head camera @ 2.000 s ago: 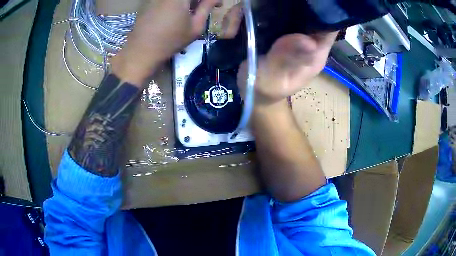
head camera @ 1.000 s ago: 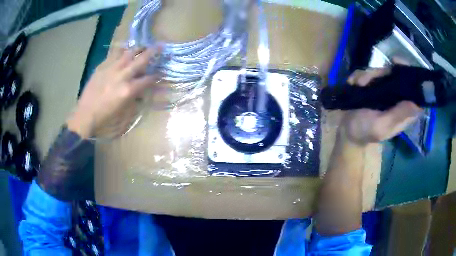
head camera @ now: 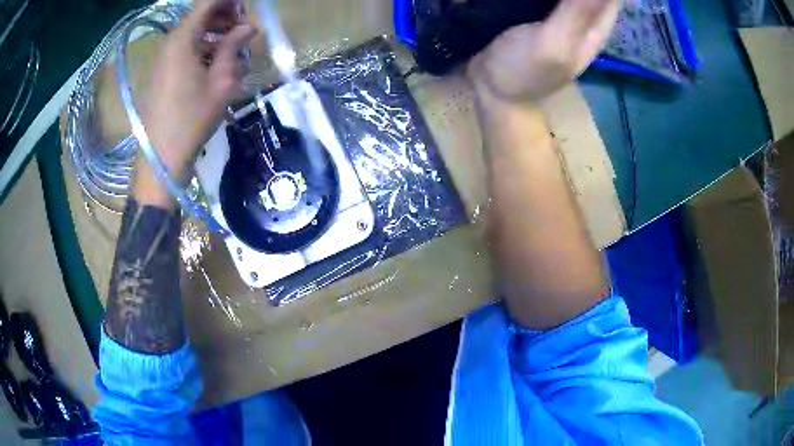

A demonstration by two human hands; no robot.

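Observation:
A glossy black round housing [head camera: 242, 209] sits in the white square jig [head camera: 353, 222], its pale centre facing up. A clear cable [head camera: 283, 57] rises blurred from its neck. My left hand [head camera: 196, 87] is above and left of the neck, fingers curled close to the cable; whether they grip it is unclear. My right hand [head camera: 544, 57] is at the upper right, palm showing, around the black electric screwdriver [head camera: 474, 30]; some fingers are hidden or cut off by the top edge. The screwdriver's bit cannot be made out.
A clear cable coil [head camera: 91, 161] lies left of the jig. Shiny film-wrapped black base plate [head camera: 400, 174] extends right of the jig. A blue-rimmed tray [head camera: 683, 35] is at the upper right, a cardboard box [head camera: 736, 279] at the right. Black housings [head camera: 35, 370] are at lower left.
My left hand has moved from the cable coil to beside the housing's neck. My right hand and the screwdriver have come away from the tray's side, up and left. The view has turned, so the jig appears tilted.

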